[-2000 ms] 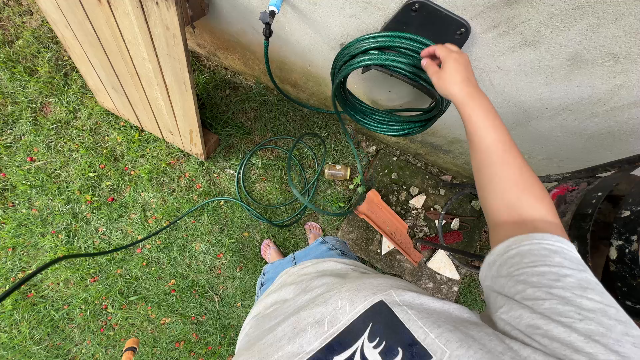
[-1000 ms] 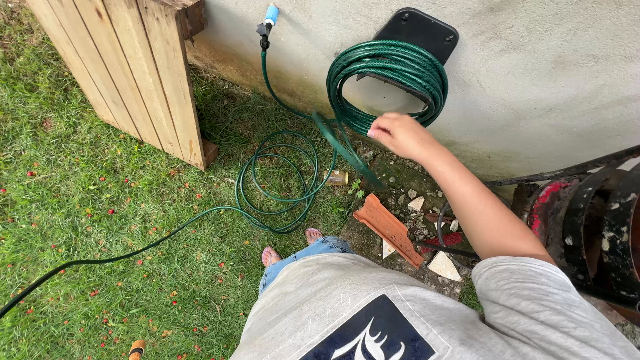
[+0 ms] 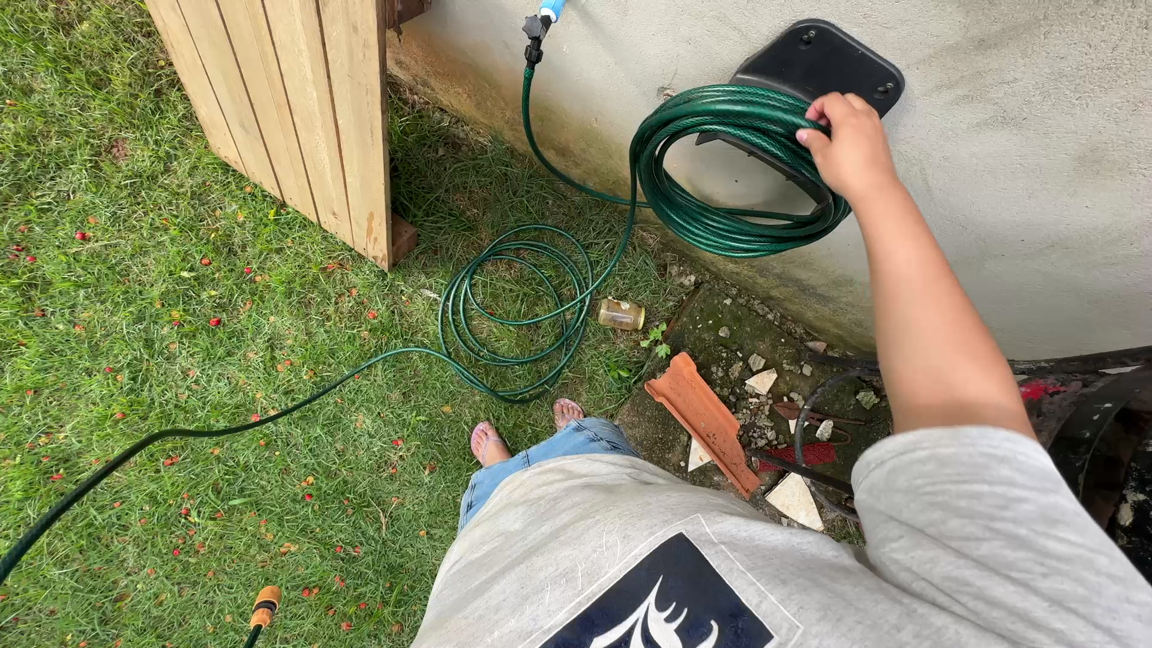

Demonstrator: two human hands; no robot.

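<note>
My right hand (image 3: 848,144) is at the upper right of a thick coil of green garden hose (image 3: 720,238), its thumb and fingers closed around the hose there. The coil hangs on a black plastic hose holder (image 3: 828,58) fixed to the wall. From the coil, one length runs to a black connector (image 3: 535,38) below a blue fitting (image 3: 552,9) at the top. Another drops to loose hose loops (image 3: 472,360) on the grass, from which the hose trails off to the left edge. My left hand is out of view.
A wooden plank panel (image 3: 288,117) stands at the upper left by the wall (image 3: 1017,180). Near my feet (image 3: 489,443) lie a can (image 3: 621,314), a terracotta tile (image 3: 706,418) and broken pieces (image 3: 795,501). An orange hose connector (image 3: 265,607) shows at the bottom left.
My right hand has moved from the coil's lower edge up to its upper right. The blurred hose loop that hung below the hand a second ago no longer shows there.
</note>
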